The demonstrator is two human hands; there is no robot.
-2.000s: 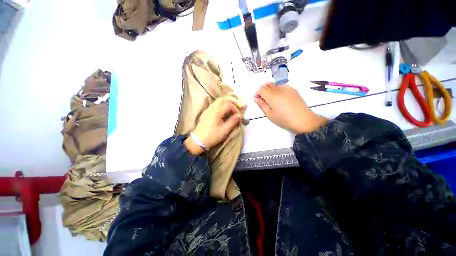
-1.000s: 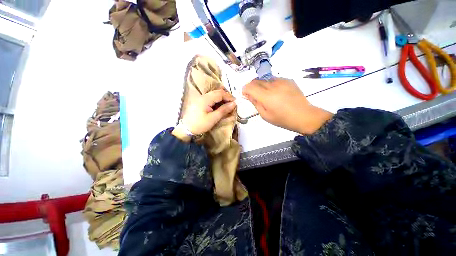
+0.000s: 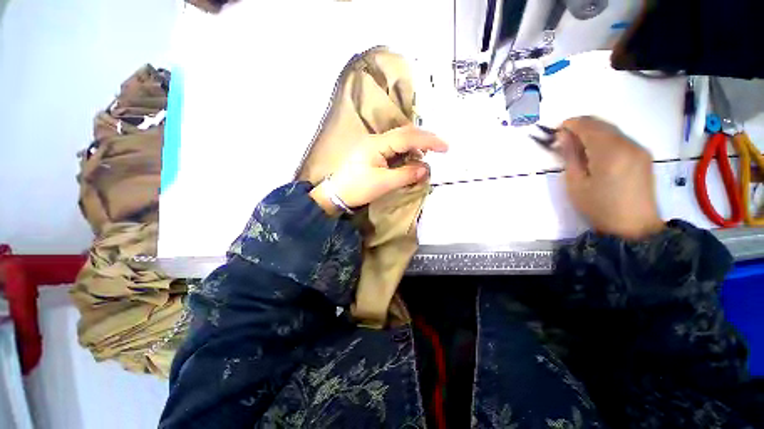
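A khaki cloth piece lies on the white table left of the needle area and hangs over the front edge. My left hand rests on it, thumb and fingers at its right edge; whether they pinch it is hard to tell. My right hand, slightly blurred, is right of the grey-blue ribbed cylinder. It holds the thread snips, whose dark points stick out to the left; the handles are hidden in the hand.
Brown-khaki bundles hang at the table's left edge. Shears with red and orange handles and a pen lie at the far right. A dark object is at upper right. A measuring strip runs along the front edge.
My right hand has moved right, away from the needle area, and has taken hold of the snips. My left hand stays on the cloth with its fingers more extended. The view has shifted.
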